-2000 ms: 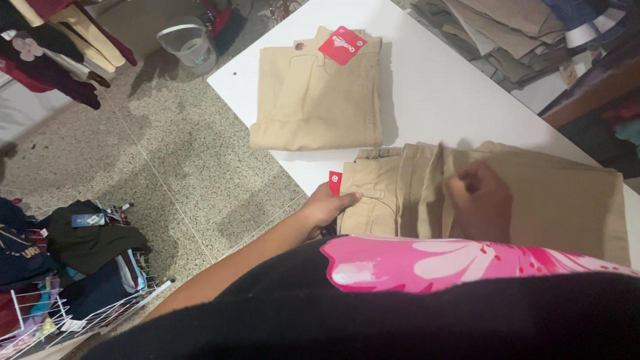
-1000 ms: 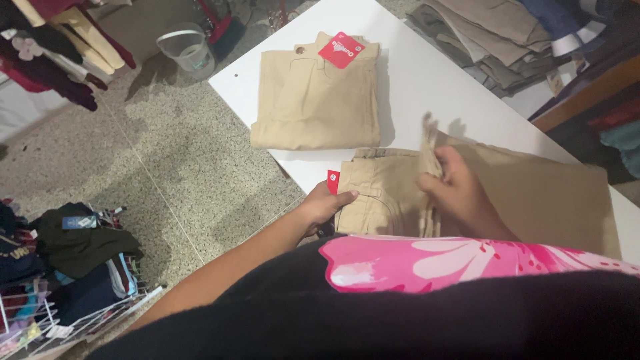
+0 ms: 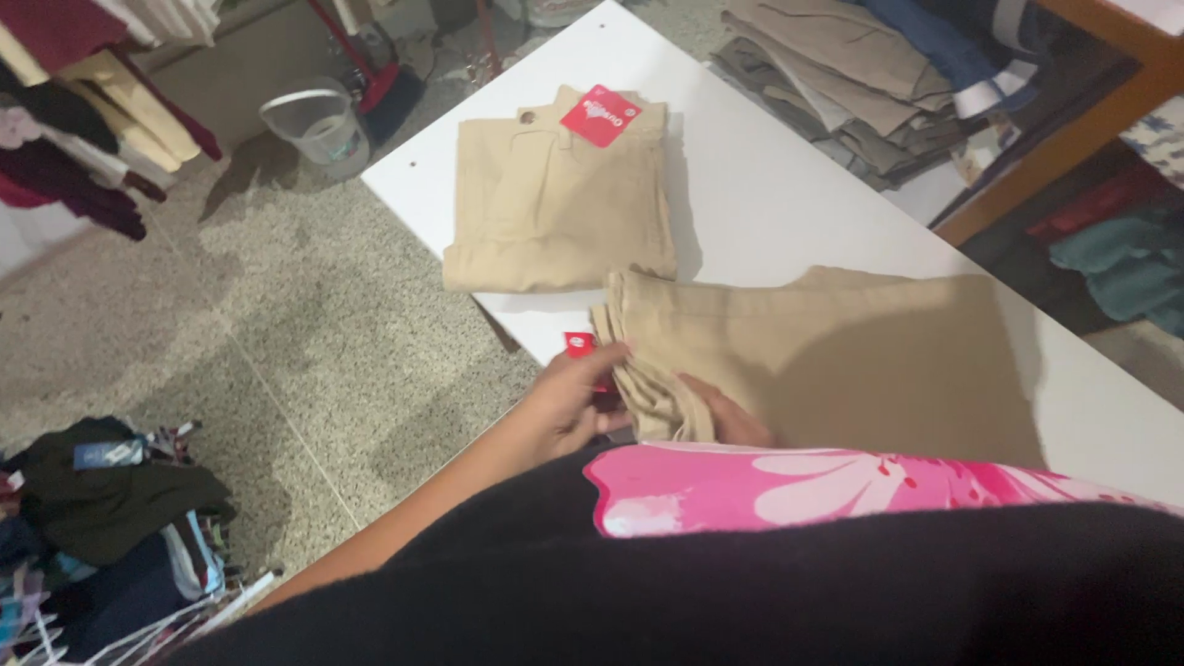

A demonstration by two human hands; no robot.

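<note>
Khaki trousers [image 3: 860, 351] lie across the white tabletop, their left end bunched in folds near my body. My left hand [image 3: 578, 393] grips that folded end, beside a red tag [image 3: 580, 345]. Against the right side of the bunched cloth rests my right hand [image 3: 731, 416], partly hidden by the fabric and my clothing; its grip is unclear. Farther up the table is a second khaki pair [image 3: 564, 203], folded into a compact rectangle with a red tag [image 3: 601, 116] at its waistband.
The white table [image 3: 758, 213] has a corner over the speckled floor [image 3: 277, 305]. A clear bucket [image 3: 319, 129] stands at upper left. Hanging clothes [image 3: 92, 102] are beyond it, and a wire rack with garments [image 3: 120, 518] is at lower left. Stacked trousers [image 3: 842, 74] lie at upper right.
My right hand has moved left and toward my body, close to my left hand. The trousers' left end, earlier flat with its pocket showing, is now bunched and folded over.
</note>
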